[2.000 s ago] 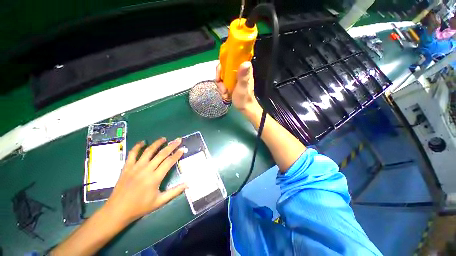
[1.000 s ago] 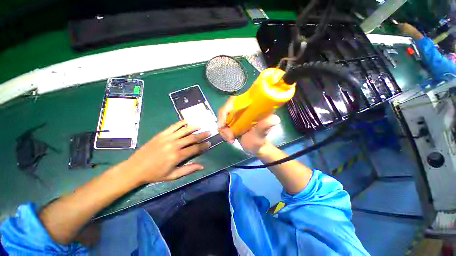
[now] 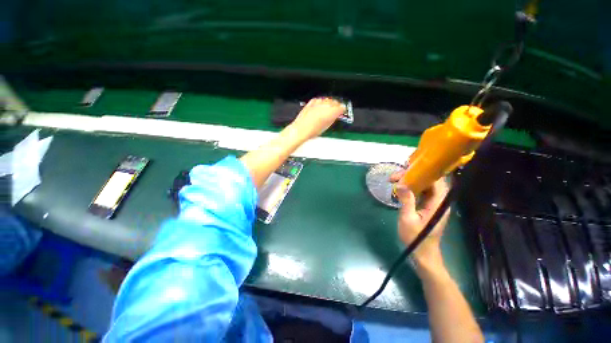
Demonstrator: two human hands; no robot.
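My right hand [image 3: 425, 218] holds the yellow-orange electric screwdriver [image 3: 445, 147], its lower end at the round screw dish [image 3: 383, 184]. My left hand [image 3: 320, 115] reaches over the white rail to a phone [image 3: 347, 112] on the dark carrier tray [image 3: 395, 121]; the fingers lie on it, but whether they grip it is unclear. An uncovered phone [image 3: 280, 191] lies on the mat, partly behind my left sleeve. Another uncovered phone [image 3: 119, 187] lies farther left. Black plastic pieces [image 3: 179, 184] show beside my left sleeve, mostly hidden.
The large shiny black blister tray [image 3: 556, 234] is at right. Two more phones, one of them at the middle left [image 3: 165, 103], ride on the green belt behind the white rail [image 3: 181, 132]. White paper [image 3: 28, 167] lies far left. The black cable [image 3: 415, 244] hangs across the mat's front edge.
The view has swung left. My left hand has left the phone on the mat and reached to the belt. The screwdriver has moved from the phone to the screw dish. The covered phone is no longer seen on the mat.
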